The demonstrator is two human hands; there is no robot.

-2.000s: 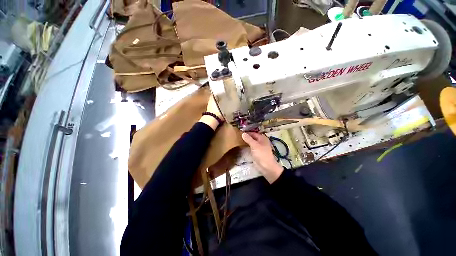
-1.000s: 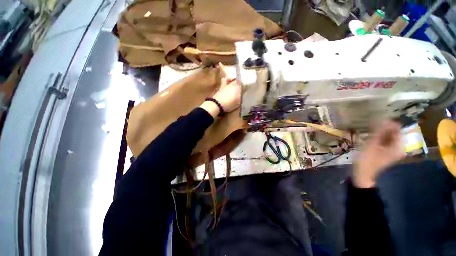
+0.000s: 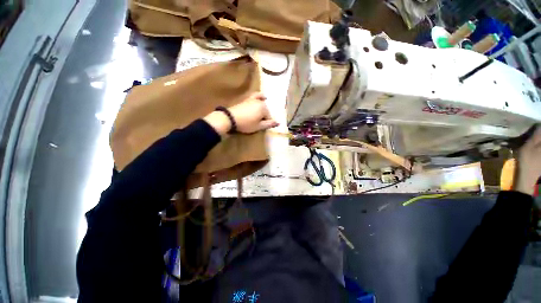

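My left hand (image 3: pixel 252 115) grips the right edge of the brown bag (image 3: pixel 184 112), which lies left of the sewing machine's needle area (image 3: pixel 305 137). A short piece of tan binding tape (image 3: pixel 385 155) runs from the bag's edge through the needle area and on to the right. My right hand (image 3: pixel 528 163) is at the far right edge, partly cut off, near the right end of the machine head (image 3: pixel 415 83); its fingers and any hold are unclear. Brown straps (image 3: pixel 206 231) hang from the bag over my lap.
Scissors (image 3: pixel 320 168) with dark green looped handles lie on the white machine bed below the needle area. More brown bags (image 3: pixel 273 21) are heaped behind. Thread cones (image 3: pixel 462 34) stand behind the head. A metal-topped bench (image 3: pixel 59 148) is at left. A yellow disc (image 3: pixel 508 174) is partly hidden at right.
The bag has moved left, away from the needle area, with my left hand on its edge. My right hand has left the needle area and moved to the far right end of the machine.
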